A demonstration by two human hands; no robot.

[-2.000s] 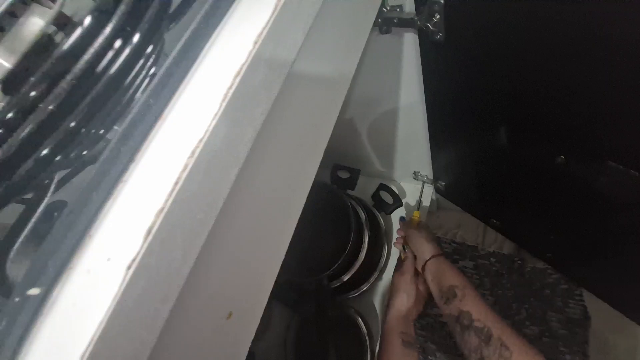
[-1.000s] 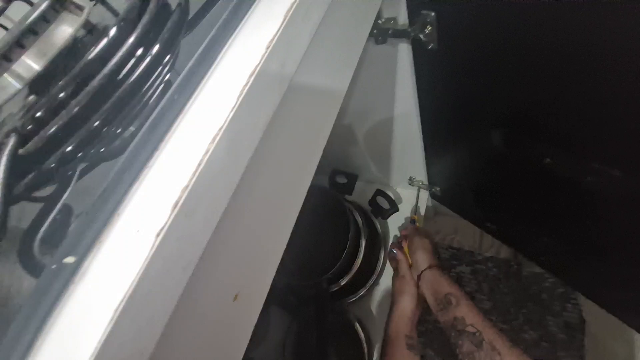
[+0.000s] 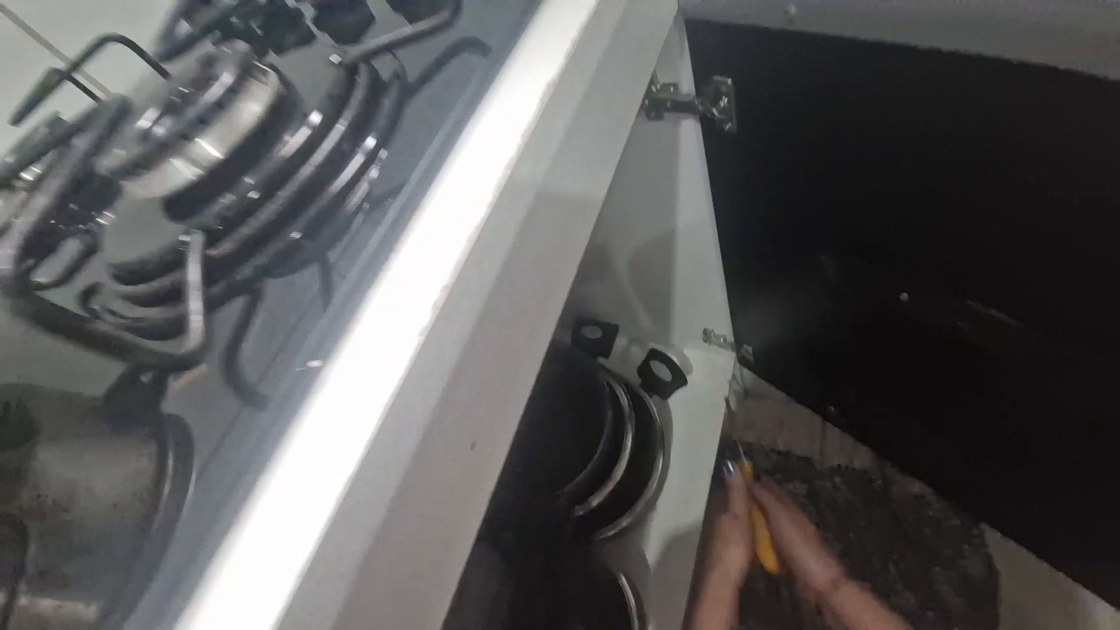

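Observation:
Low at the right, my left hand (image 3: 733, 525) and my right hand (image 3: 798, 538) are close together, with the yellow handle of a screwdriver (image 3: 763, 532) held between them. Its thin shaft points up toward the lower cabinet hinge (image 3: 726, 343), and the tip is apart from the hinge. Blur hides how the fingers wrap the handle. Higher up, another metal hinge (image 3: 691, 102) joins the white cabinet side panel (image 3: 669, 219) to the dark open door (image 3: 910, 262).
Dark round pots with metal rims (image 3: 626, 446) and black looped handles (image 3: 662, 373) stand inside the cabinet, left of my hands. Above is the countertop's pale edge (image 3: 376, 341), with a gas hob's black grates (image 3: 197, 297) and a metal pot (image 3: 79, 507) beyond. A dark mat (image 3: 892, 534) lies on the floor.
My hands and the screwdriver have drawn down and away from the lower hinge, where the shaft reached before. The view has shifted, showing more of the hob.

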